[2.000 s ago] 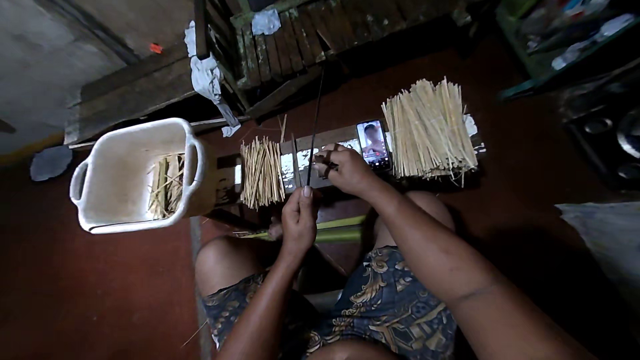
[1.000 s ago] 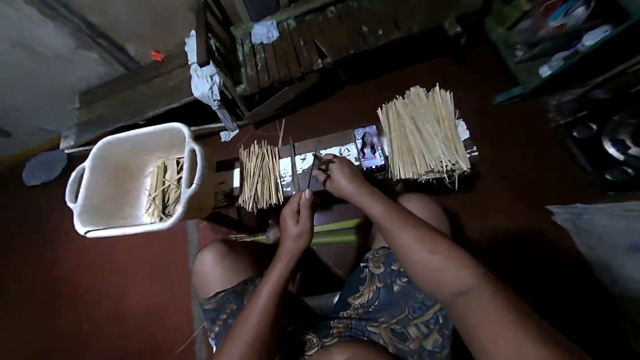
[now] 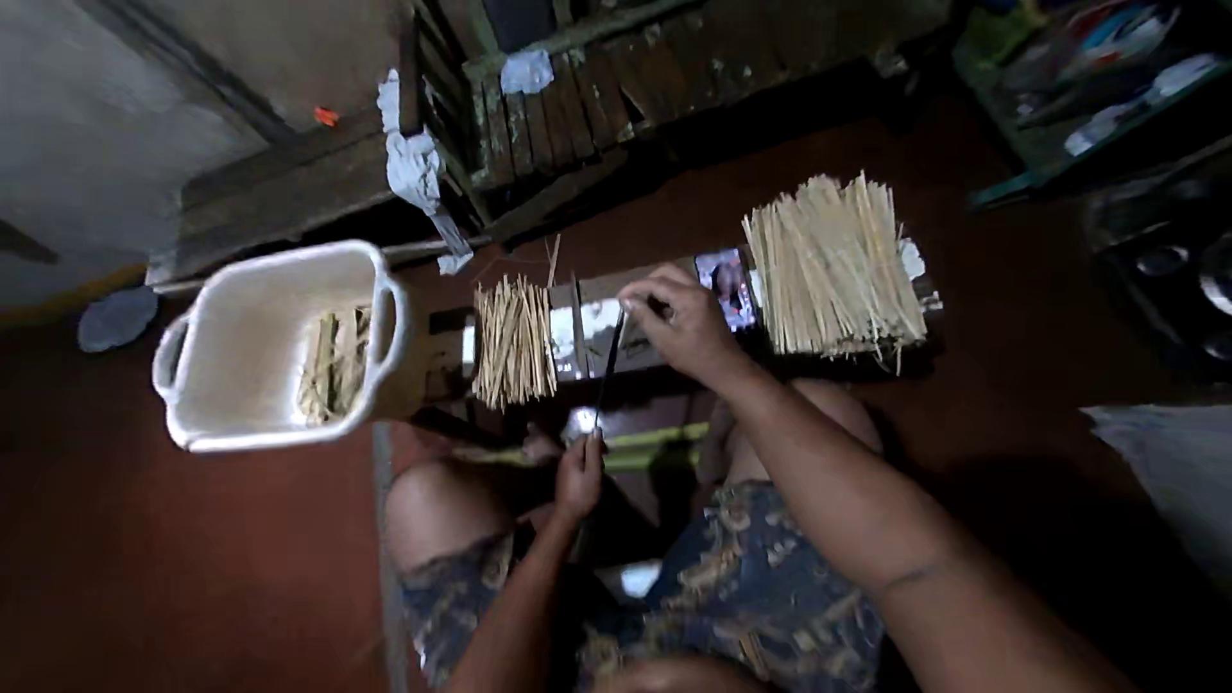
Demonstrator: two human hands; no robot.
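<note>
A thin dark strip (image 3: pixel 609 371) runs between my hands over the near edge of a low wooden bench (image 3: pixel 630 358). My left hand (image 3: pixel 580 474) is closed on its lower end, and my right hand (image 3: pixel 674 313) pinches the upper end. Left of my right hand, a slim pointed tool (image 3: pixel 578 327), perhaps a knife, lies on the bench. A bundle of thin, pale plant sticks (image 3: pixel 515 342) rests on the left part of the bench. A larger bundle of pale sticks (image 3: pixel 833 269) is at the right, beside a lit smartphone (image 3: pixel 727 289).
A white plastic tub (image 3: pixel 269 346) with plant scraps stands at the left. Long green stalks (image 3: pixel 626 449) lie between my knees and the bench. Beyond are a slatted wooden seat (image 3: pixel 577 111) and a hanging white cloth (image 3: pixel 414 168). A gas stove (image 3: pixel 1174 279) is at the right.
My left hand has moved down toward me, away from my right hand. The dark strip now spans between them; two seconds ago a long dark strip stood up past my hands.
</note>
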